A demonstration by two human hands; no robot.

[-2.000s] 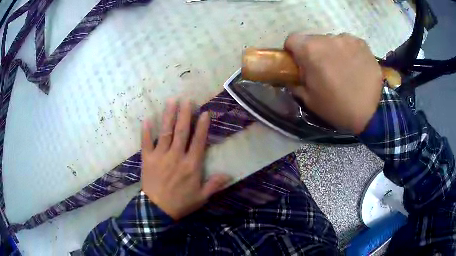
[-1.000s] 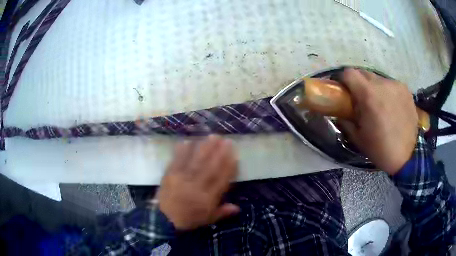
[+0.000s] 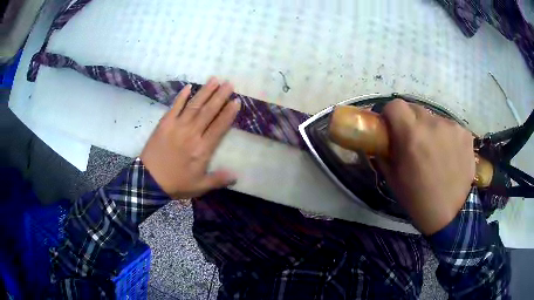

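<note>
A purple-and-white plaid necktie (image 3: 266,120) lies across the padded pressing table (image 3: 269,170), narrow toward the upper left. My right hand (image 3: 430,158) is closed around the wooden handle of the electric iron (image 3: 342,161), whose metal tip points left and sits on the tie; the tie's part under the iron is hidden. My left hand (image 3: 190,137) is slightly blurred, palm down with fingers spread, its fingertips over the tie left of the iron. It grips nothing.
Other ties (image 3: 497,17) lie at the far right. A thin tool with a white handle (image 3: 510,108) lies at the right. Dark cords run from the iron to the right edge. A blue crate (image 3: 133,274) stands on the speckled floor at lower left. Plaid fabric (image 3: 257,225) hangs below the table edge.
The view has swung, so the tie now slopes down to the right. My left hand has moved from below the tie onto it, fingers spread. My right hand still holds the iron on the tie.
</note>
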